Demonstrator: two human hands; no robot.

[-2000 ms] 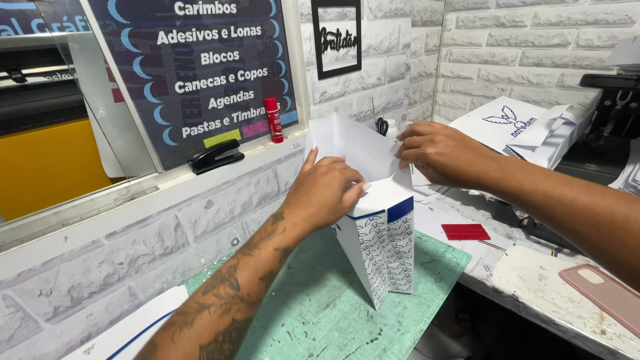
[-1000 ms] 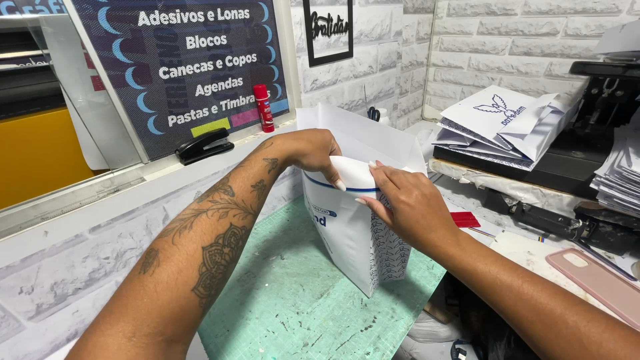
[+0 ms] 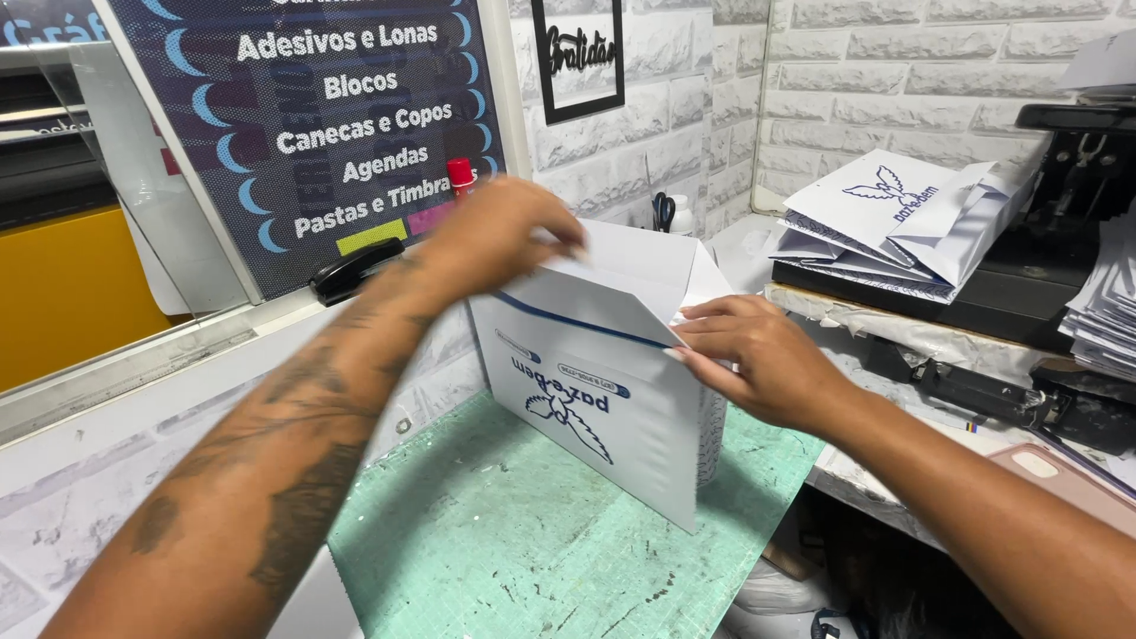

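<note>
A white paper bag (image 3: 586, 399) with a printed bird, writing and a blue line stands upside down on a green cutting mat (image 3: 497, 550), its folded flaps uppermost. My right hand (image 3: 741, 355) pinches the near right corner at the upper edge, thumb on the printed face and fingers over the side flap. Blurred by motion, my left hand (image 3: 510, 235) is above the upper left edge with its fingers curled downward. Whether it touches the paper there cannot be told. Part of the left rim is hidden behind that hand and forearm.
Folded white paper bags (image 3: 887, 222) lie on a black machine at right, beside a paper stack (image 3: 1105, 302). A black stapler (image 3: 355, 271) and a red glue stick (image 3: 460, 177) rest on the window ledge. Scissors (image 3: 663, 211) stand behind the bag; a pink phone case (image 3: 1056, 479) lies at right.
The bag has turned so its broad printed face now shows. My left hand has moved from the bag's middle fold to its upper left, and my right hand now grips the right corner.
</note>
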